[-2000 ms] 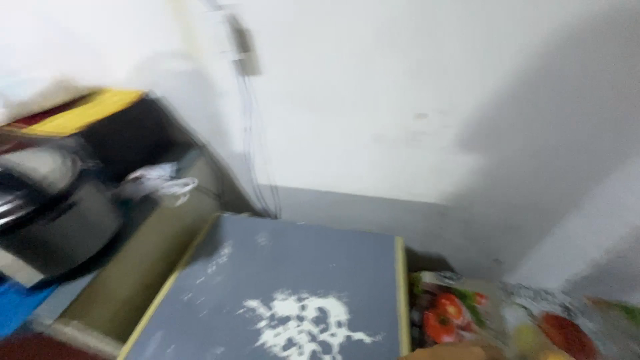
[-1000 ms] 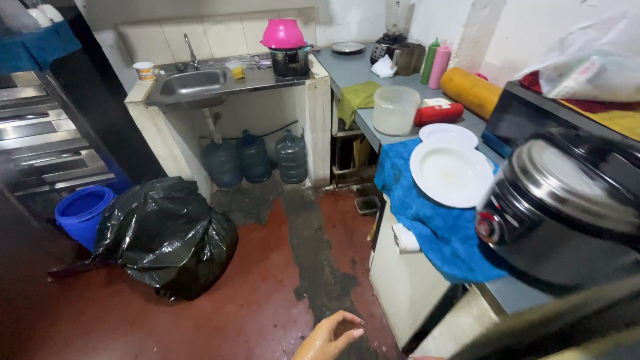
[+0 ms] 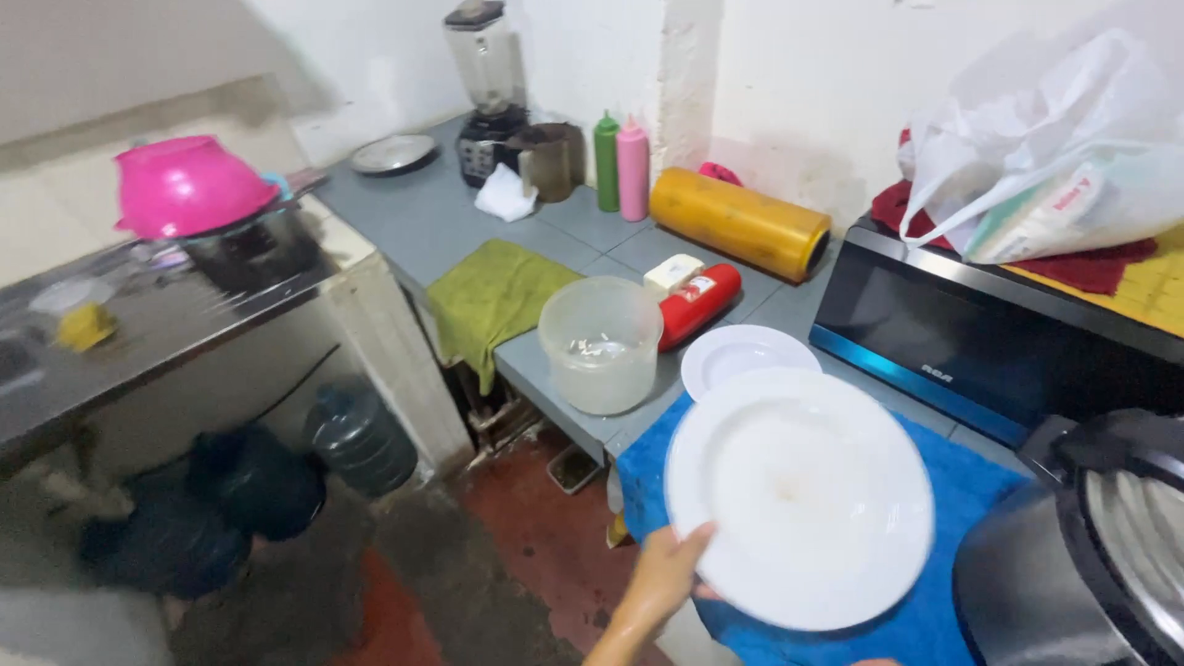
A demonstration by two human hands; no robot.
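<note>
My left hand (image 3: 664, 575) grips the lower left rim of a large white plate (image 3: 800, 499), thumb on top and fingers below. The plate is over a blue towel (image 3: 962, 546) at the counter's edge; whether it is fully lifted I cannot tell. Behind it lies a second white plate (image 3: 740, 356), partly overlapped. Of my right hand (image 3: 874, 662), only a sliver shows at the bottom edge, its fingers hidden. A round translucent plastic tub (image 3: 601, 347) stands left of the second plate, next to a red cylindrical packet (image 3: 700, 305).
An electric pressure cooker (image 3: 1045, 573) stands at the right, before a black microwave oven (image 3: 990, 342). A green cloth (image 3: 499, 296) hangs over the counter's edge. Farther back are a blender (image 3: 486, 102), squeeze bottles (image 3: 633, 171) and a yellow roll (image 3: 740, 222). A sink counter (image 3: 203, 324) is left.
My left hand, holding nothing one second ago, has taken hold of the large white plate, which lay on the blue towel then. The view has swung and come closer to the counter.
</note>
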